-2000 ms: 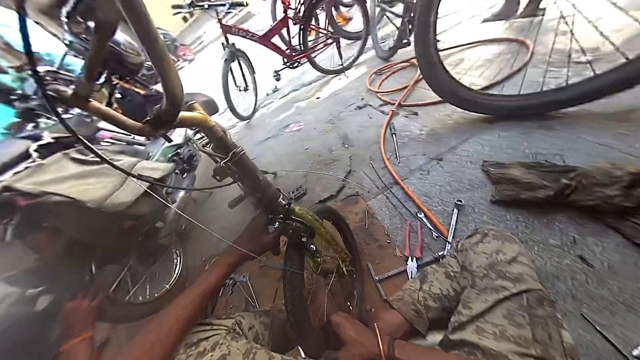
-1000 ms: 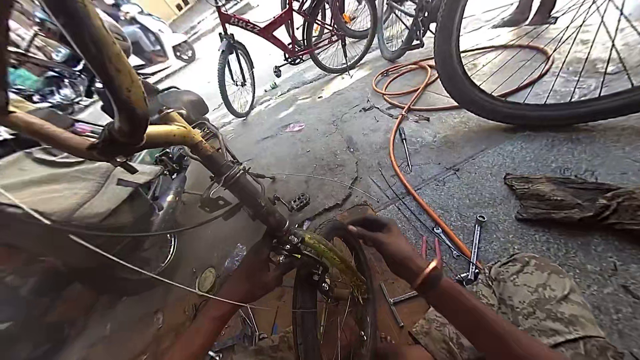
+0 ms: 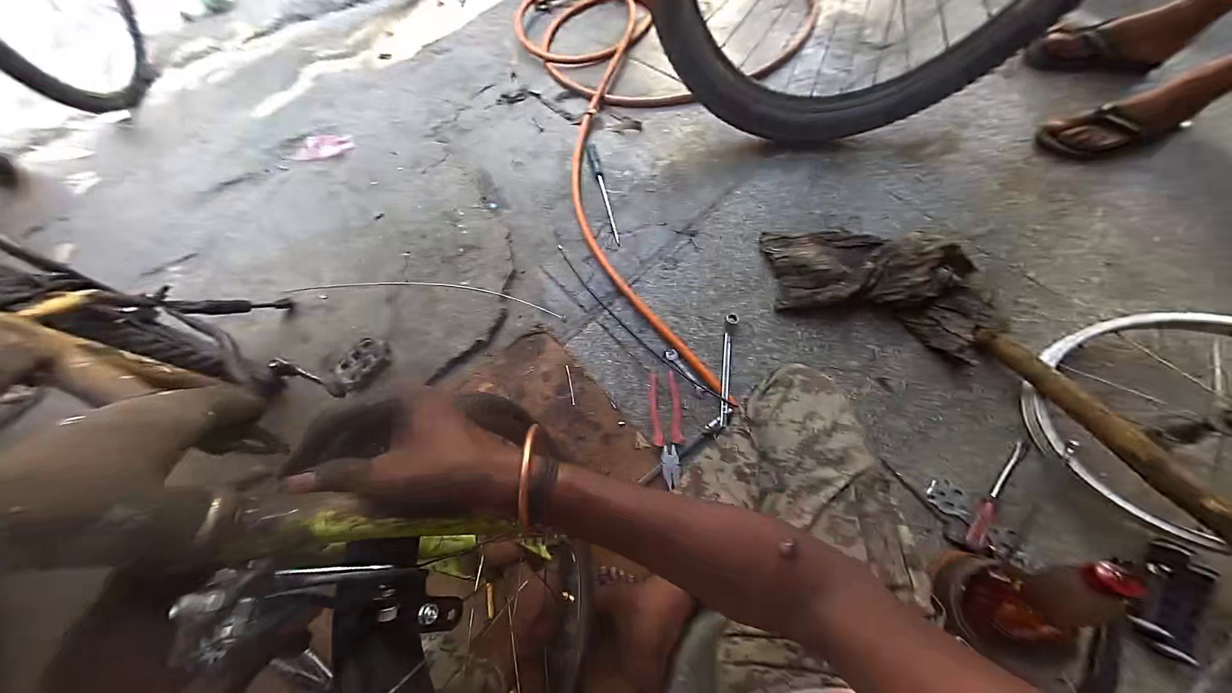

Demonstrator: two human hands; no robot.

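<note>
Blurred by motion, my right hand (image 3: 433,462) is over the yellow-green bicycle fork (image 3: 385,525), its fingers reaching left; whether it grips anything is unclear. Below the fork is a brake caliper with a metal bracket (image 3: 433,614), beside the wheel's tyre and spokes. The bicycle frame (image 3: 77,356) fills the left side, with a pedal (image 3: 362,366) beyond the hand. A blurred dark shape at the lower left may be my left arm, but my left hand cannot be made out.
Red-handled pliers (image 3: 666,414) and a socket wrench (image 3: 728,361) lie by my knee. An orange hose (image 3: 602,241), a screwdriver (image 3: 602,188), a wood piece (image 3: 857,274), a bare rim (image 3: 1044,423) and a bottle (image 3: 1078,587) are around. A person's sandalled feet (image 3: 1107,130) stand at upper right.
My right hand has moved from the wheel's tyre to over the fork. My left hand, seen earlier near the fork crown, can no longer be made out. The view has turned down and right.
</note>
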